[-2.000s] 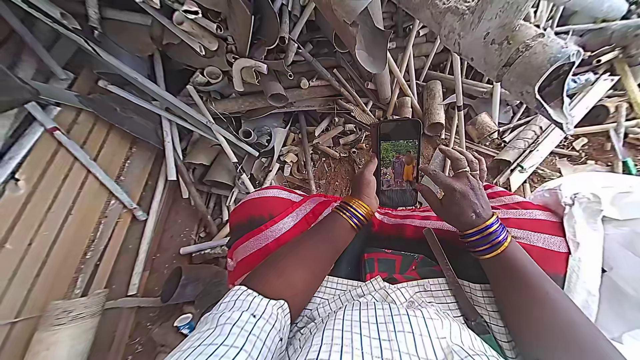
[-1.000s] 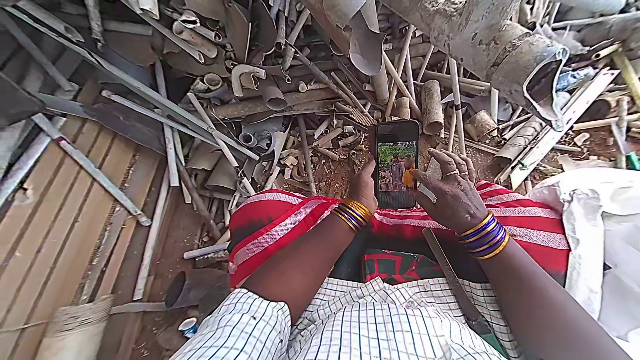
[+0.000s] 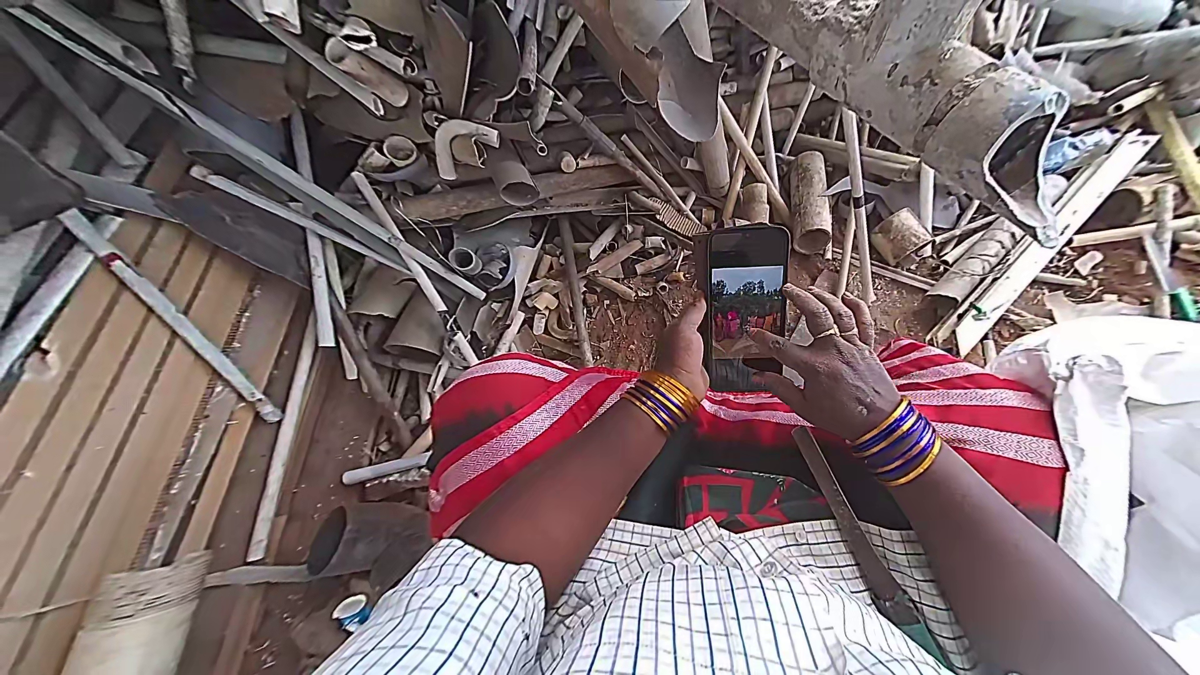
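A smartphone (image 3: 747, 300) is held upright over my lap, its lit screen showing a photo of people in front of trees. My left hand (image 3: 682, 354) grips its left edge and lower part, the thumb along the side. Over the lower right of the screen is my right hand (image 3: 830, 361), fingers apart and bent, the index fingertip at or just above the glass; whether it touches I cannot tell. A long flat metal blade (image 3: 848, 525) with a green part at its lower end lies across my lap, below the right hand. Red striped cloth (image 3: 525, 422) covers my legs.
Scrap plastic pipes (image 3: 609, 187) and broken pieces are heaped ahead. A large broken pipe (image 3: 975, 122) juts in at upper right. Brown slatted panels (image 3: 112, 375) lie at left, a short wide pipe (image 3: 370, 539) near my left side. A white sack (image 3: 1162, 422) sits at right.
The picture on the phone's screen has changed from one with a few standing people to one with a wider group. My right fingers have shifted slightly over the screen; my left hand holds the phone as before.
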